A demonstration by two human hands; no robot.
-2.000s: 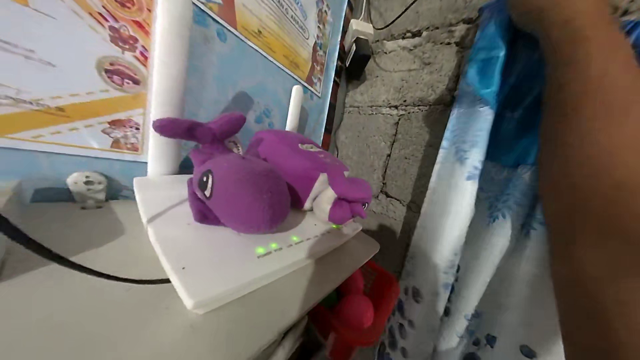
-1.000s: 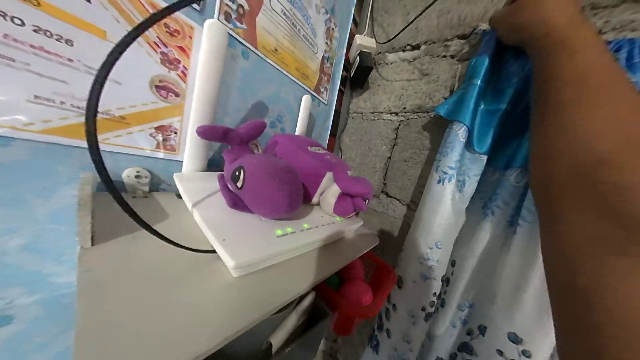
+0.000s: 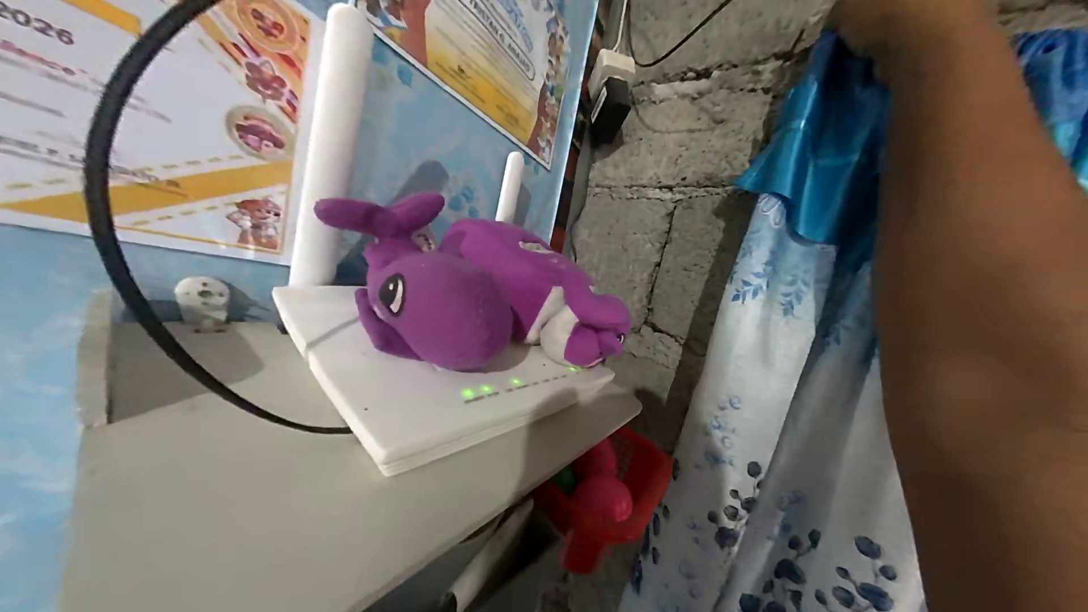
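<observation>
My right arm rises along the right side of the head view. My right hand (image 3: 875, 21) is cut off by the top edge, at the upper end of a curtain (image 3: 765, 340) with a blue satin top and a white leaf-patterned lower part. Its fingers are hidden, so whether they grip the cloth cannot be told. My left hand is out of view. On a white router (image 3: 408, 416) with green lights lies a purple plush toy (image 3: 450, 314), its head toward the left.
The router stands on a grey shelf (image 3: 212, 501) beside a wall with posters (image 3: 484, 59). A black cable (image 3: 102, 187) loops at the left. Below the shelf hangs or stands a red plastic basket (image 3: 642, 484) with a pink item. Behind is a concrete block wall (image 3: 629, 238) with a plug adapter (image 3: 610, 81).
The view has shifted, bringing the black cable's loop into sight. The blue top of the curtain hangs differently, and my right arm stays raised at the right.
</observation>
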